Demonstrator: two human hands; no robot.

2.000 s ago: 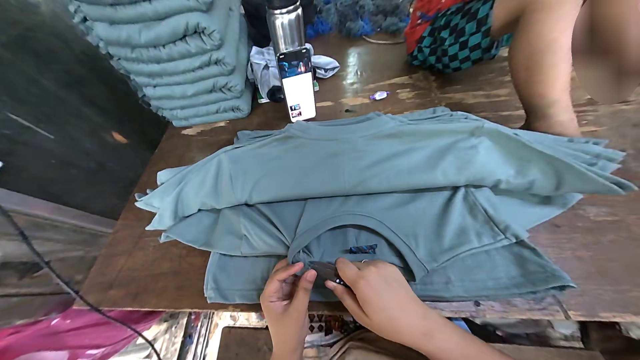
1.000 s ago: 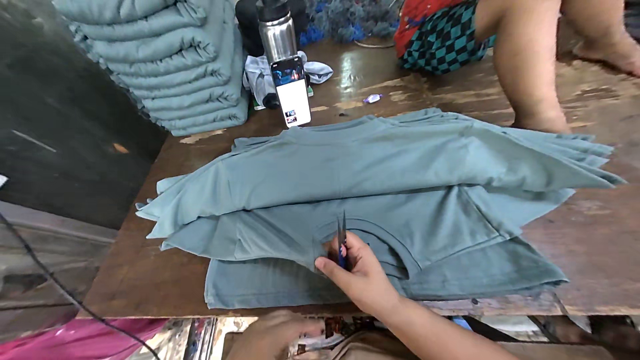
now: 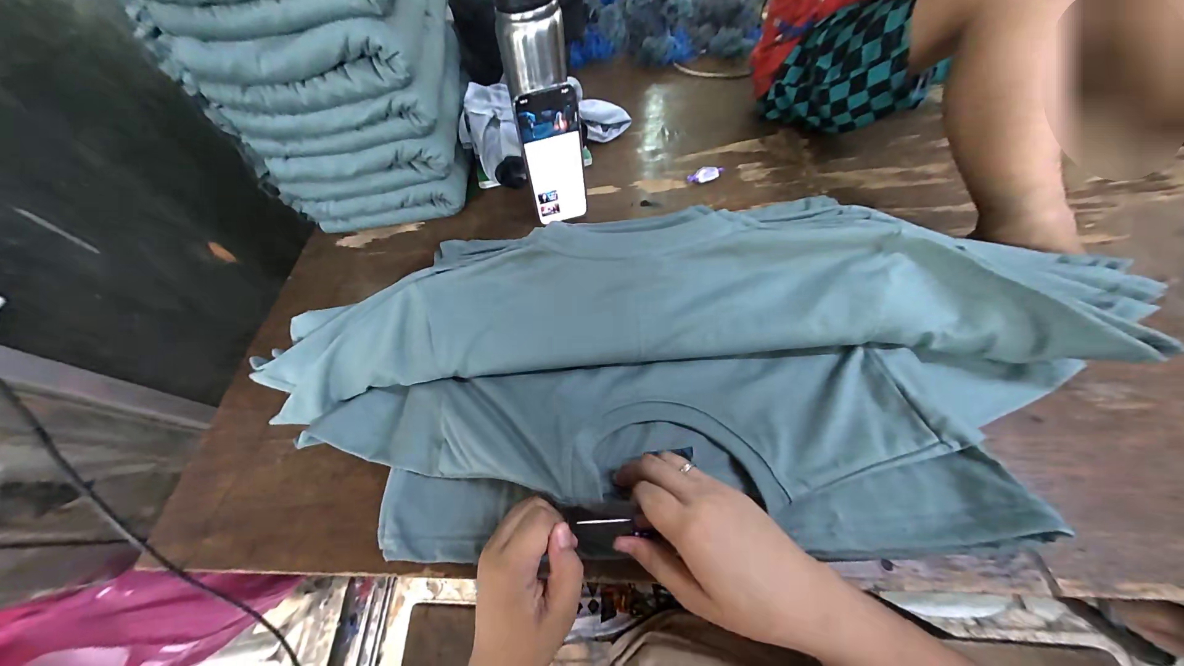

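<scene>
A stack of grey-green T-shirts (image 3: 647,305) lies spread across a wooden table. The nearest shirt (image 3: 740,398) has its round neckline towards me, with a small dark label (image 3: 673,455) inside it. My right hand (image 3: 712,536) is at the neckline, its fingers around a small dark metal tool (image 3: 606,521), seemingly thread snips, whose blade points left. At the blade's left end, my left hand (image 3: 536,573) pinches the edge of the neckline between thumb and fingers; the exact grip is partly hidden.
Folded grey-green garments (image 3: 324,111) are piled at the back left. A phone (image 3: 555,166) leans on a steel bottle (image 3: 532,46). A small wrapped item (image 3: 705,175) lies beyond the shirts. Another person's bare leg (image 3: 1008,129) is at the back right. A black cable (image 3: 111,532) hangs at left.
My left hand has come up from below the table edge to the neckline. My right hand has lowered the tool, which stood upright a second ago, and it now lies nearly level.
</scene>
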